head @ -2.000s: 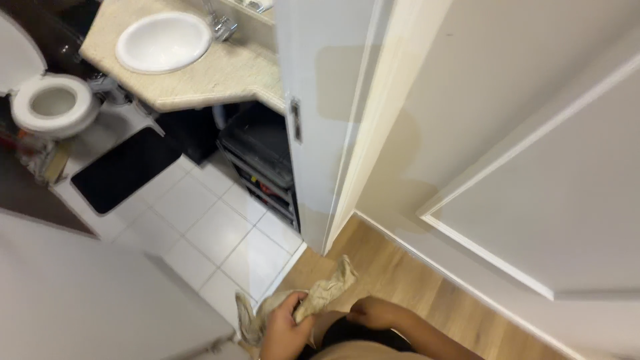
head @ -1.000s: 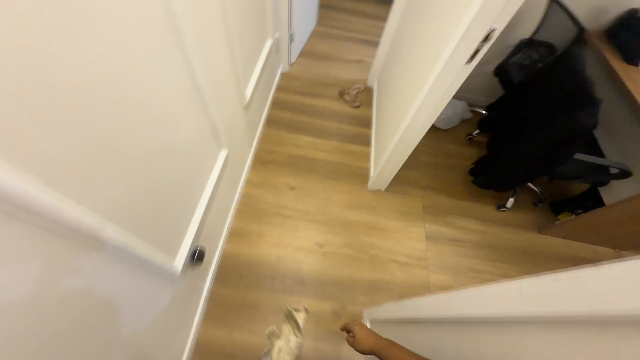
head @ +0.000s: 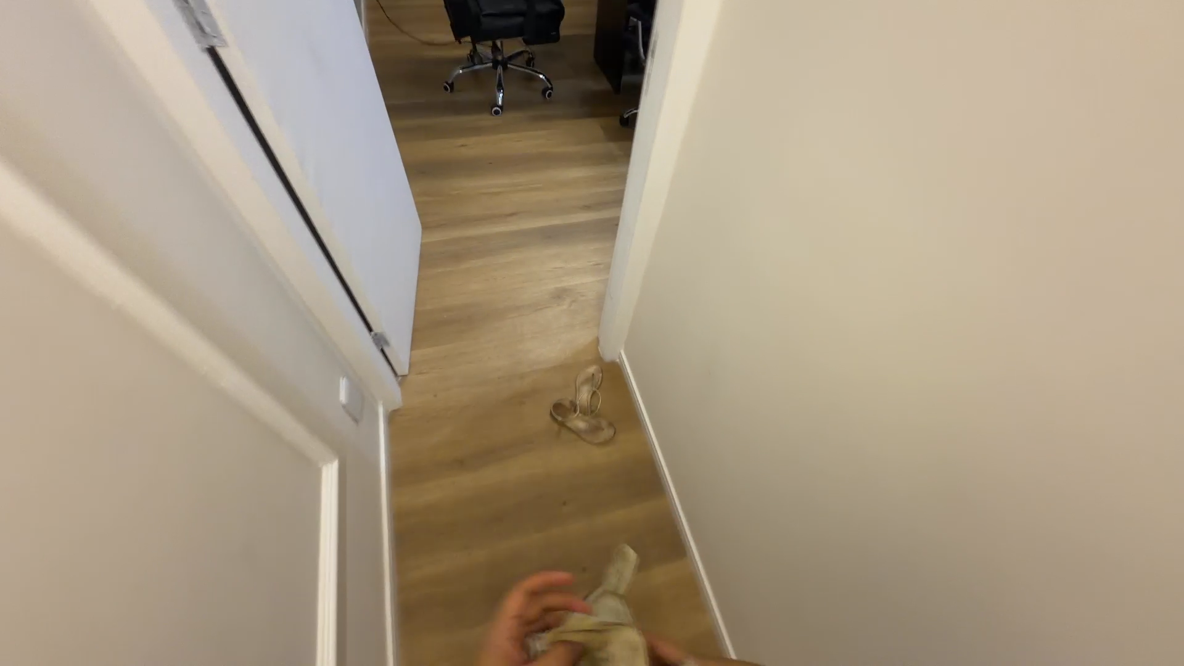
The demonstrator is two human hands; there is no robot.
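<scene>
At the bottom edge of the head view my left hand [head: 536, 615] has its thumb on a bunched pale beige-green cloth [head: 606, 620], its fingers raised and blurred beside it. Low at the cloth's right side, my right hand [head: 668, 651] shows only in part; whether it grips the fabric is hard to tell. One narrow end of the cloth sticks up and forward over the wooden floor. Ahead of both hands, a pair of tan sandals [head: 585, 412] lies on the floor near the right wall, touching each other.
A white door [head: 342, 166] stands open on the left of a doorway. The right door frame [head: 643, 203] meets a long beige wall [head: 906, 324]. Beyond the doorway is a black wheeled office chair [head: 500, 65] with a cable on the floor. White skirting runs along both sides.
The view has swung from the bathroom, past a room with a desk chair, to this corridor. The cloth has stayed with my hands, and both hands are now close to it.
</scene>
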